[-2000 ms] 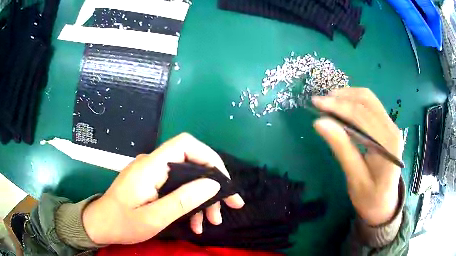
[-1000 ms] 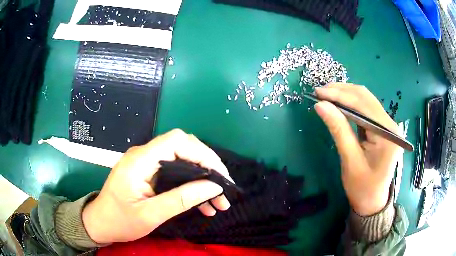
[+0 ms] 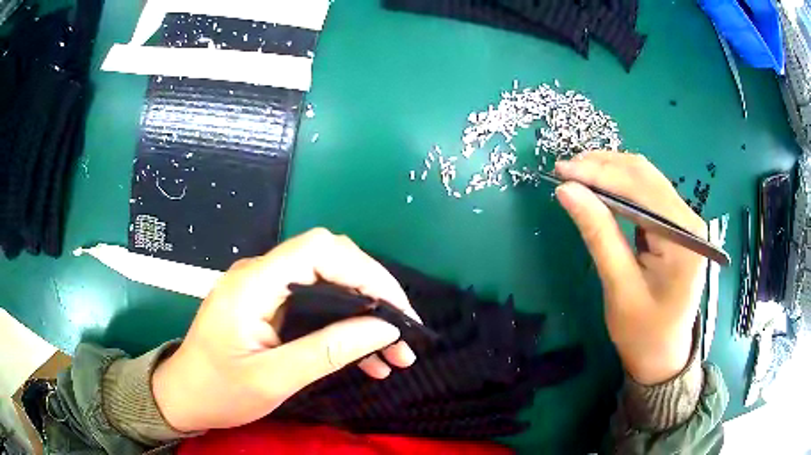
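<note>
My left hand (image 3: pixel 289 342) is closed around a black strip (image 3: pixel 325 313), its thumb along the strip; part of the strip is hidden by the fingers. My right hand (image 3: pixel 636 258) holds dark metal tweezers (image 3: pixel 654 220) between thumb and fingers. The tweezers' tips are at the lower edge of a loose heap of small silver-white inserts (image 3: pixel 569 120). Whether the tips grip an insert is too small to tell. A pile of black ribbed strips (image 3: pixel 471 373) lies under and to the right of my left hand.
A glossy black sheet (image 3: pixel 213 200) with white specks and white tape bands (image 3: pixel 204 65) lies at left. More black strips (image 3: pixel 40 151) lie far left and at the top. Small black parts (image 3: pixel 700 194), a smartphone (image 3: pixel 774 253) and a blue tray (image 3: pixel 747 31) are at right.
The tweezers have swung from a steep, blurred pose to a flatter one, their tips now visible at the heap's lower edge. My left hand still holds the strip, its fingers curled in more.
</note>
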